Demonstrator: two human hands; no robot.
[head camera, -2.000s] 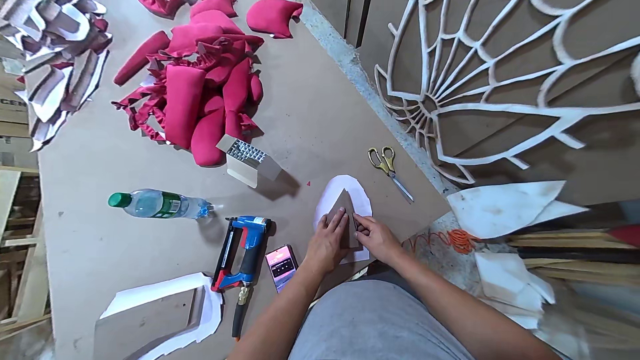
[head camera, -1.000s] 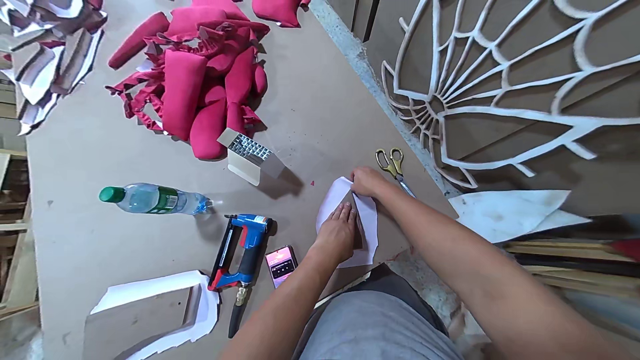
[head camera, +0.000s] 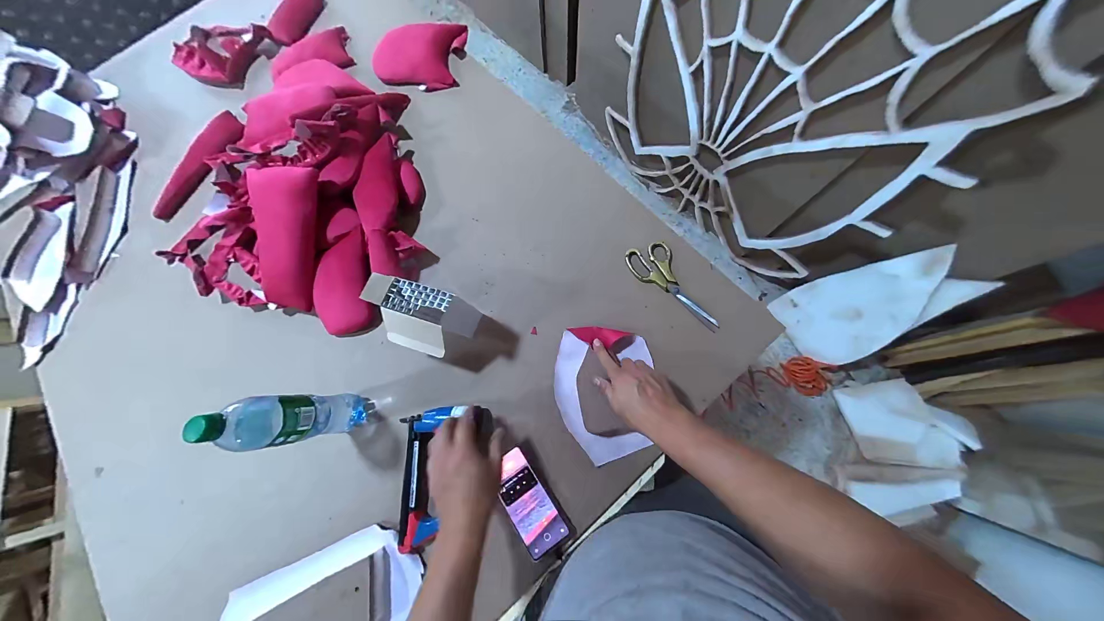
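My left hand is on the blue and black pneumatic stapler, its fingers around the handle end and partly blurred. With the index finger of my right hand I press down a folded red fabric edge at the top of a small brown board. White fabric backing spreads out around that board. A phone with a lit screen lies just right of the stapler. Gold-handled scissors rest to the upper right of my right hand.
An opened box of staples and a plastic bottle stand or lie left of centre. Red padded pieces are heaped behind. Another board on white backing lies at the near left. White offcuts and an orange coiled hose are beyond the right edge.
My left hand has moved left from the board onto the stapler. The top edge of the fabric is now folded over, showing red, under my right hand's finger.
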